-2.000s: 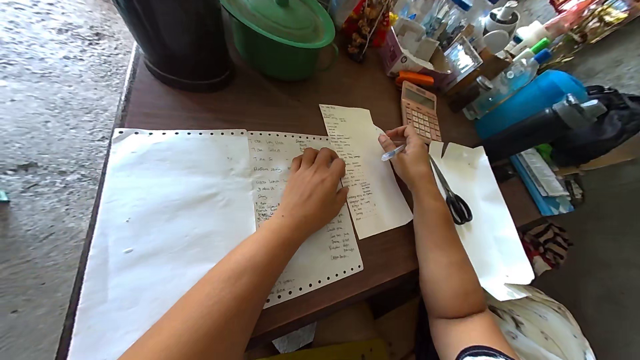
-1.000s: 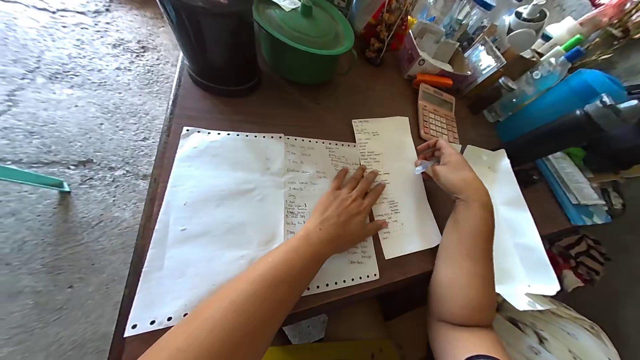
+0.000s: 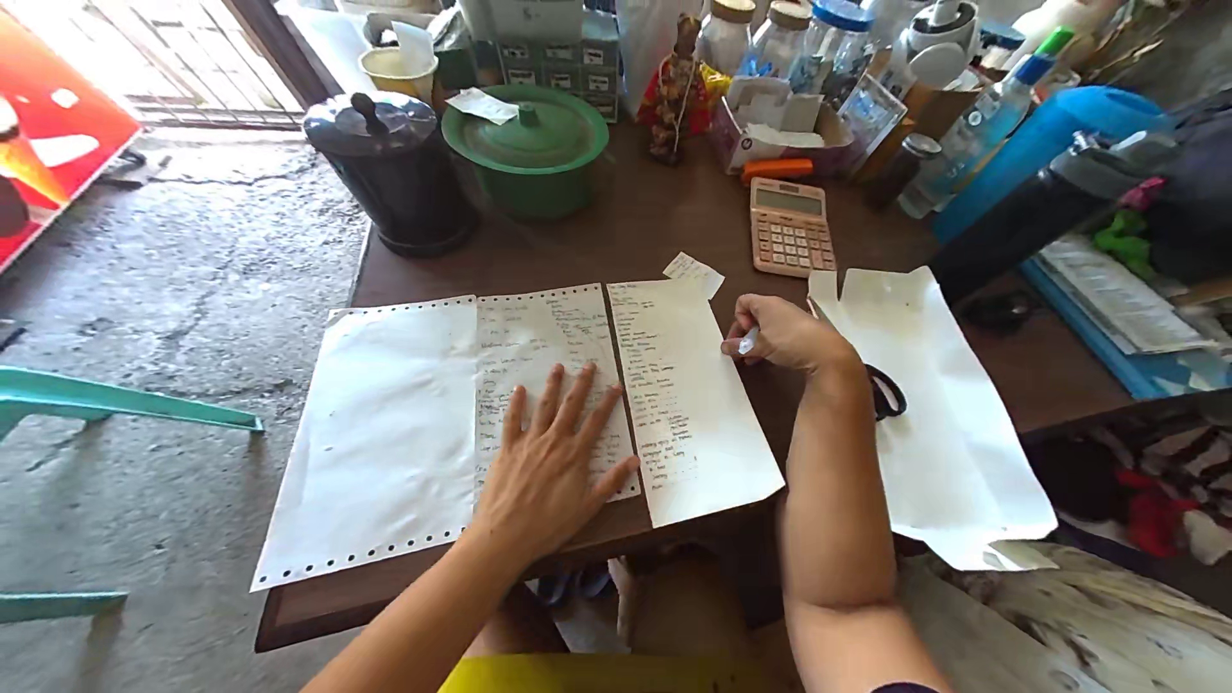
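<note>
My left hand (image 3: 553,457) lies palm down, fingers spread, on a sheet of paper with handwriting (image 3: 525,337). That sheet adjoins a blank sheet with punched edges (image 3: 395,414) on its left. A narrow handwritten sheet (image 3: 707,414) lies to the right of my left hand. My right hand (image 3: 784,332) holds a pen (image 3: 749,340) at that sheet's right edge. Beyond it are a small paper slip (image 3: 695,273) and a pink calculator (image 3: 791,231). Black-handled scissors (image 3: 885,393) rest on a large white sheet (image 3: 953,414), partly hidden by my right forearm.
A black lidded container (image 3: 395,173) and a green lidded pot (image 3: 527,154) stand at the back left. An orange object (image 3: 778,169), a box (image 3: 770,125), glass jars (image 3: 727,38) and a dark bottle (image 3: 1039,207) are at the back and right. Green chair parts (image 3: 135,397) are left of the table.
The narrow sheet now lies apart from the left sheet, with a small slip visible behind it. My left hand's fingers have spread, with the palm on the left sheet. The view takes in more of the background.
</note>
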